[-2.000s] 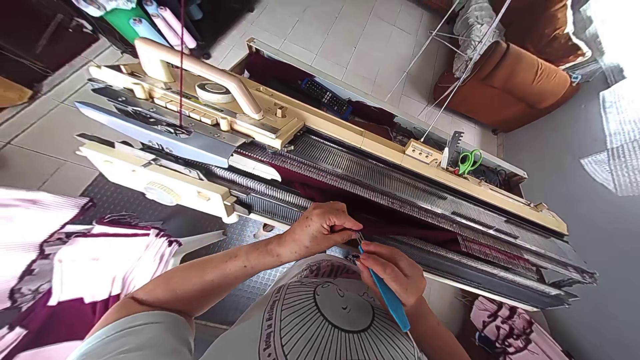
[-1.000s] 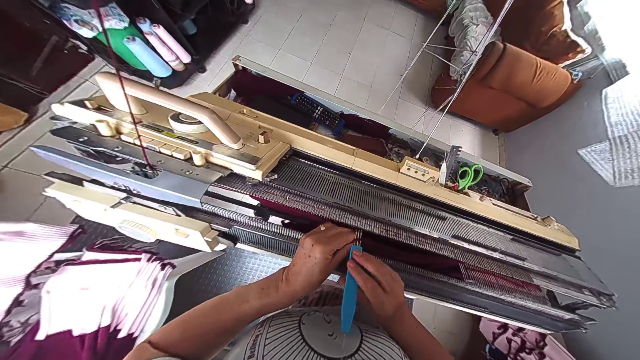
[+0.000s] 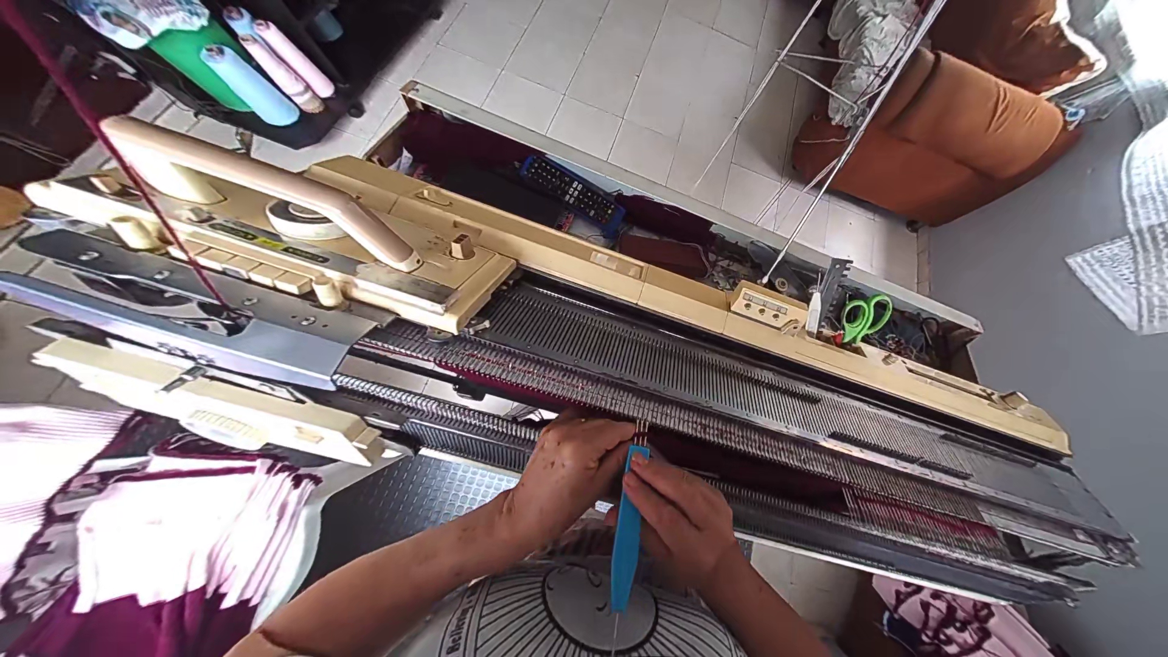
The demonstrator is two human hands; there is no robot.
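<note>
My right hand point(image 3: 680, 516) is closed on a blue-handled transfer tool point(image 3: 626, 538), whose metal prongs point up at the needles of a knitting machine's needle bed point(image 3: 657, 347). Beside the prongs, my left hand point(image 3: 570, 470) is bent at the front bed; its fingertips are partly hidden, so what they hold cannot be told. Maroon knitted fabric point(image 3: 757, 470) hangs between the two beds. At the left end rests the cream carriage point(image 3: 274, 219) with its curved handle, and maroon yarn point(image 3: 137, 173) runs down to it.
Behind the beds, a long tray point(image 3: 566, 114) holds a remote control point(image 3: 573, 193) and green scissors point(image 3: 865, 318). Pink and maroon knitted pieces point(image 3: 192, 520) lie at the lower left. Yarn cones point(image 3: 251, 87) stand at the upper left, a brown armchair point(image 3: 967, 137) at the upper right.
Two seconds ago both hands were nearer my body with the blue tool; they have since moved forward to the needle beds. The view has shifted.
</note>
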